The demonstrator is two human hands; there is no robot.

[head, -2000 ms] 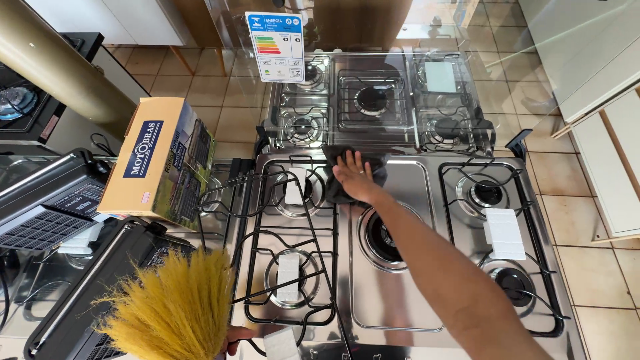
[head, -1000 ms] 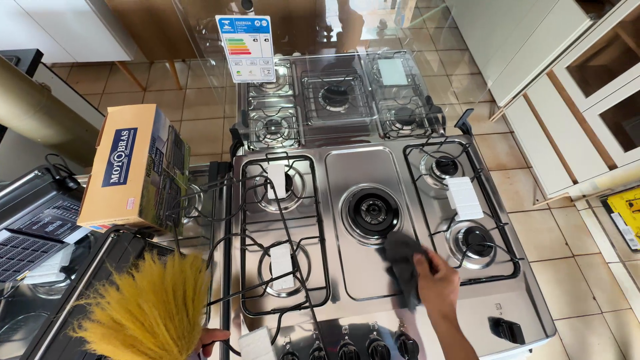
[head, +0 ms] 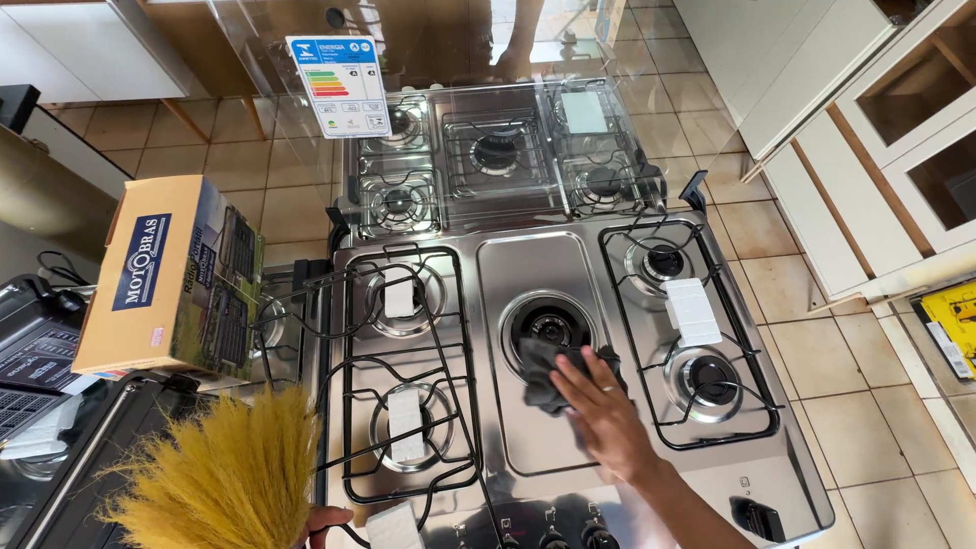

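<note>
My right hand (head: 598, 400) presses a dark grey cloth (head: 545, 377) onto the middle panel of a stainless steel gas cooktop (head: 526, 259), over the front edge of the central burner (head: 550, 328). At the bottom left, my left hand (head: 324, 522) is partly hidden behind a yellow bristle duster (head: 221, 473); its fingers touch a loose black wire pan grate (head: 358, 366) that leans over the left burners. White foam blocks (head: 406, 423) lie on the grates at left, and another foam block (head: 692, 311) rests on the right grate (head: 625, 328).
A raised glass lid (head: 648, 137) with an energy label (head: 339, 88) stands behind the cooktop. A cardboard radio box (head: 152, 282) and black appliances (head: 114, 457) are at left. Tiled floor (head: 831, 381) and white cabinets (head: 877, 191) lie to the right.
My right hand first wiped at the back of the middle panel, then was near its front right; now it is with the cloth at the central burner. The left hand stays by the duster.
</note>
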